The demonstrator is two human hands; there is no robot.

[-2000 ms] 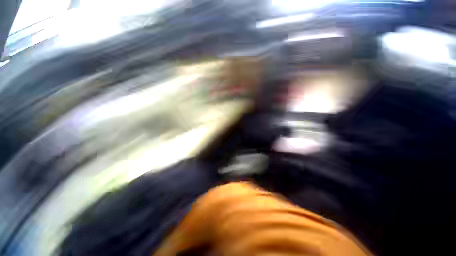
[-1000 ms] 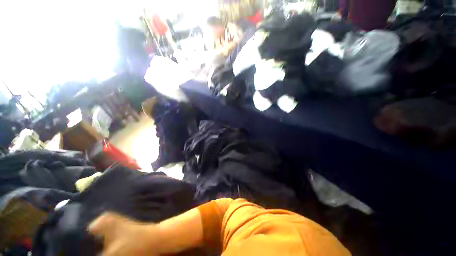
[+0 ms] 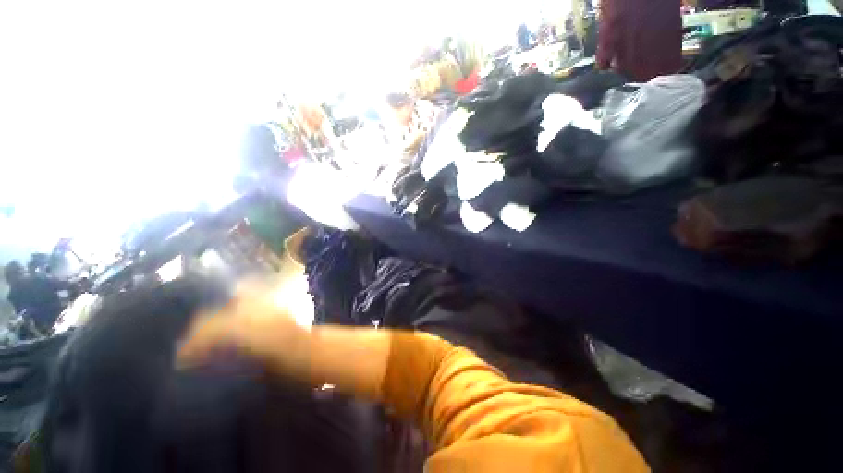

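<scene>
My right hand (image 3: 245, 334), blurred, reaches left from an orange sleeve (image 3: 499, 402). It is at a large dark garment (image 3: 139, 369) that hangs raised in the lower left. The fingers seem closed on the cloth; the exact grip is blurred. The garment's lower part runs out at the bottom edge. My left hand is not in view.
A dark blue surface (image 3: 592, 242) runs along the right, bearing a heap of black clothes with white patches (image 3: 479, 175) and a grey plastic bag (image 3: 652, 129). More dark cloth (image 3: 416, 291) lies below its edge. A person in dark red (image 3: 640, 37) is at the top.
The view has swung from the pale table to the clothes heap. Since one second ago, my right hand has moved up, and the dark garment has risen with it.
</scene>
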